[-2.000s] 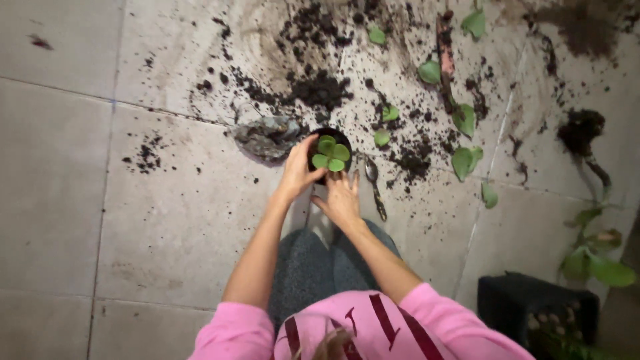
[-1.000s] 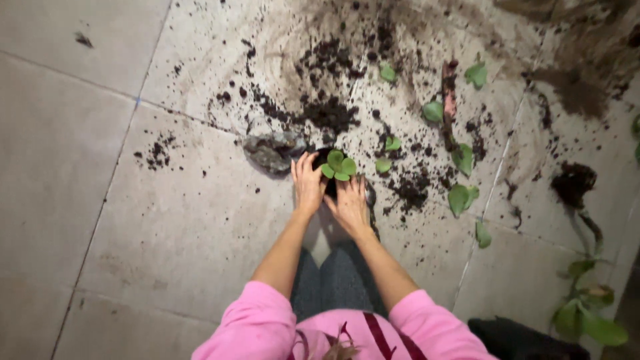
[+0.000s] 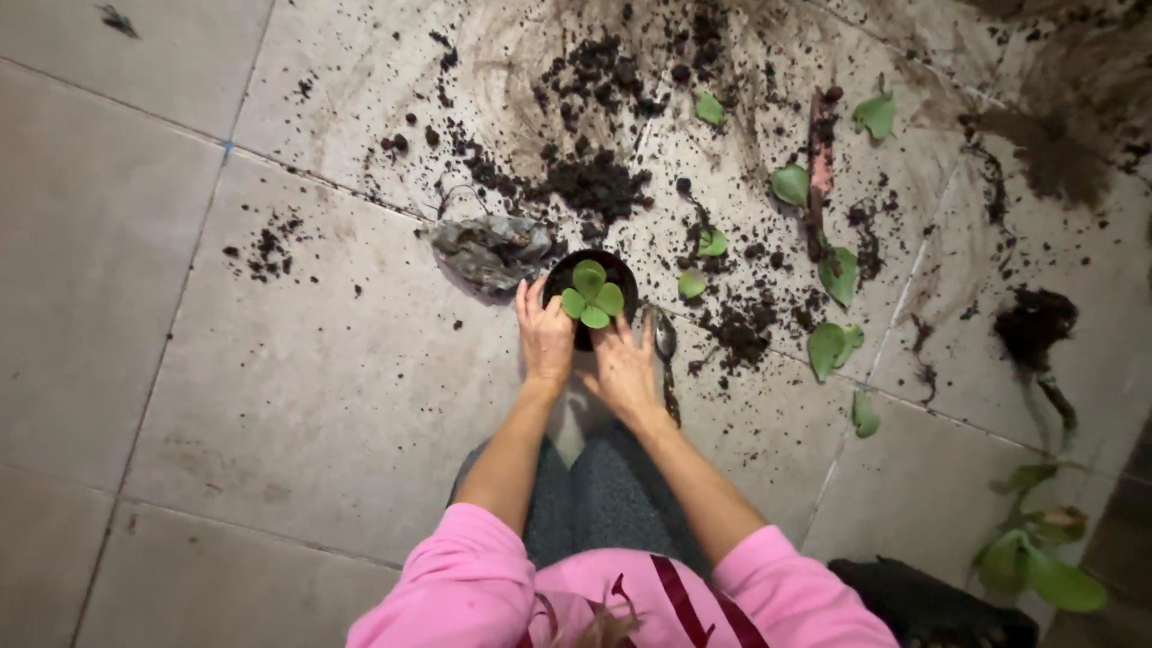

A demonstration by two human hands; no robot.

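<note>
A small dark round pot [image 3: 627, 267] stands on the tiled floor in front of my knees, with dark soil inside. From it rises a small plant [image 3: 591, 294] with several rounded green leaves. My left hand [image 3: 545, 340] lies at the pot's left side, its fingertips at the rim and by the leaves. My right hand [image 3: 627, 367] is at the lower right of the pot, fingers partly spread, some reaching over the rim. Whether either hand grips the pot is not clear. A metal spoon [image 3: 666, 342] lies just right of my right hand.
Crumpled grey plastic [image 3: 493, 252] lies left of the pot. Loose soil [image 3: 598, 184] and green leaves [image 3: 839, 274] are scattered beyond and to the right. An uprooted plant [image 3: 1035, 558] with a root ball [image 3: 1035, 328] lies far right. A black container [image 3: 931, 603] stands at lower right.
My right hand's fingers have shifted at the near side of the pot. The spoon, mostly covered by my right hand and arm one second ago, shows again.
</note>
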